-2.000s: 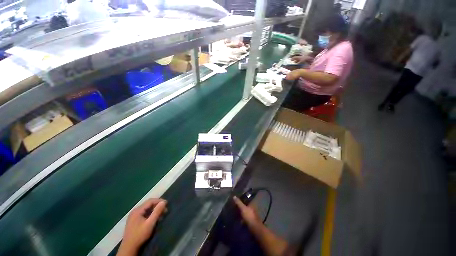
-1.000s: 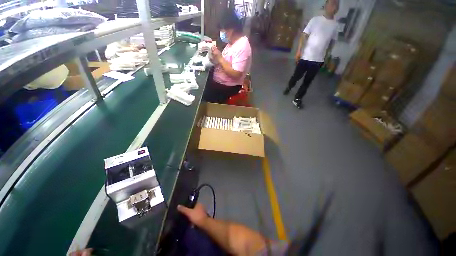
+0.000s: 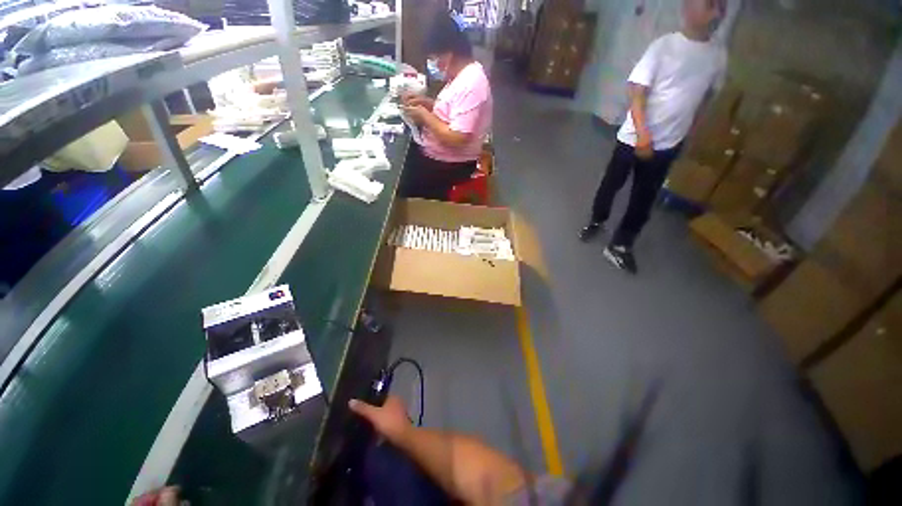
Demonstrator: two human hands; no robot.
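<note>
The black-and-white screw feeder [image 3: 261, 361] stands on the dark ledge beside the green belt, its metal pick-up point facing me. My left hand [image 3: 158, 497] is cut off by the bottom edge at the lower left, with only part of the fingers showing; what it does cannot be told. My right hand [image 3: 384, 415] lies low by the ledge's edge, below and right of the feeder. A black cord and part of a dark tool, apparently the electric screwdriver [image 3: 381, 382], show just beyond its fingers; I cannot tell if the hand touches it.
White housings [image 3: 356, 170] lie farther up the ledge by the green belt [image 3: 188, 267]. An open carton [image 3: 455, 275] of white parts stands on the floor beside the ledge. A seated person in pink [image 3: 465, 114] works beyond it. Another person [image 3: 663, 99] stands in the aisle near stacked cartons.
The view has swung right, so the feeder shows farther left. My left hand has gone mostly out of the picture. The person in the aisle is nearer. My right hand stays by the ledge.
</note>
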